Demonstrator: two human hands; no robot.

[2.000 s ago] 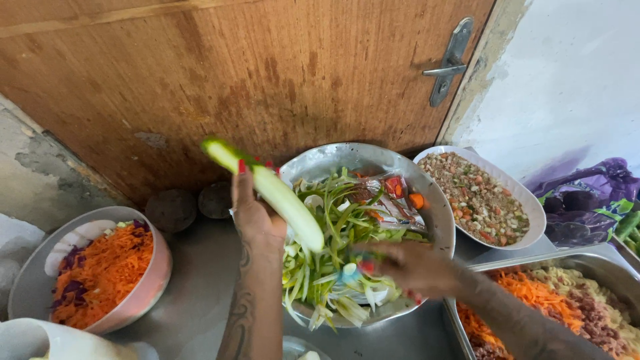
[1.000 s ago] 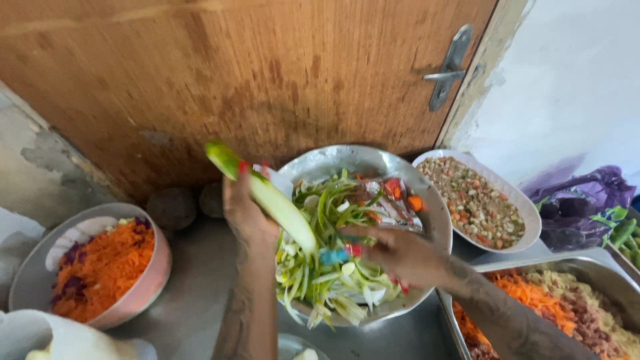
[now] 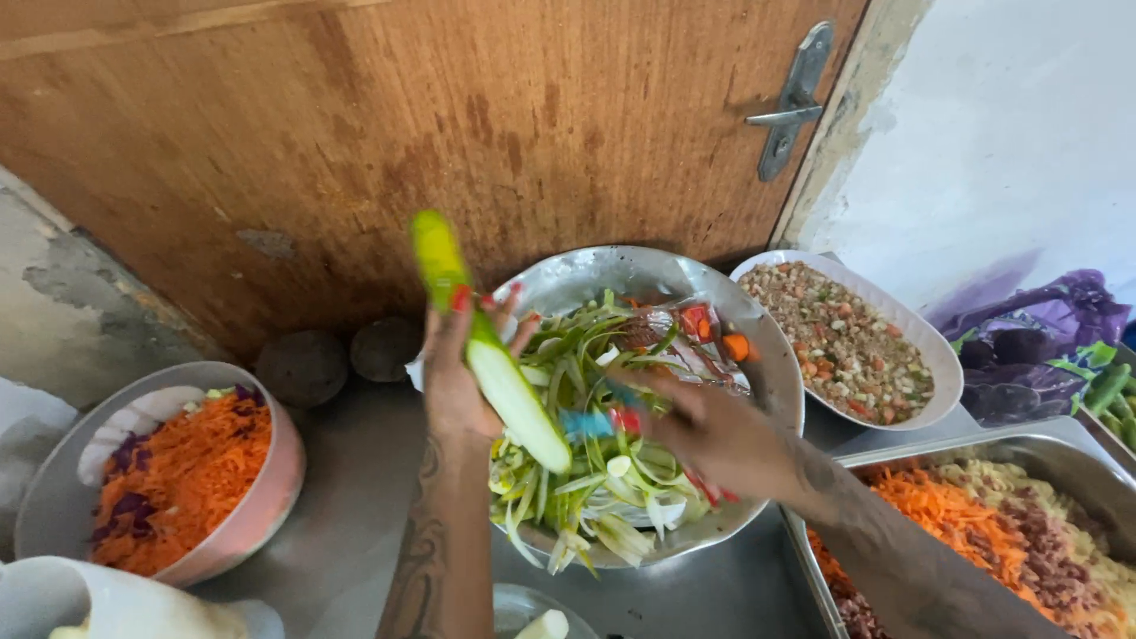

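My left hand (image 3: 461,377) grips a partly peeled cucumber or zucchini (image 3: 515,404), slanting from upper left to lower right, its far end still green-skinned and its near end pale. My right hand (image 3: 710,426), blurred, is closed on a small tool with a turquoise part (image 3: 586,424), probably a peeler, close beside the vegetable's near end. Below both hands is a large round metal bowl (image 3: 781,355) with green peel strips (image 3: 577,355), a clear plastic wrapper (image 3: 723,368) and carrot pieces (image 3: 736,346).
On the left stands a bowl (image 3: 284,479) of grated carrot; a white container (image 3: 133,595) is nearer. At right are an oval bowl (image 3: 948,373) of chopped mixture, a metal tray (image 3: 803,550) of food and a purple bag (image 3: 1056,311). A wooden door (image 3: 355,160) rises behind.
The vegetable stays in my left hand, while my right hand has moved about beside it with the turquoise tool. More of the green skin near my left fingers shows now.
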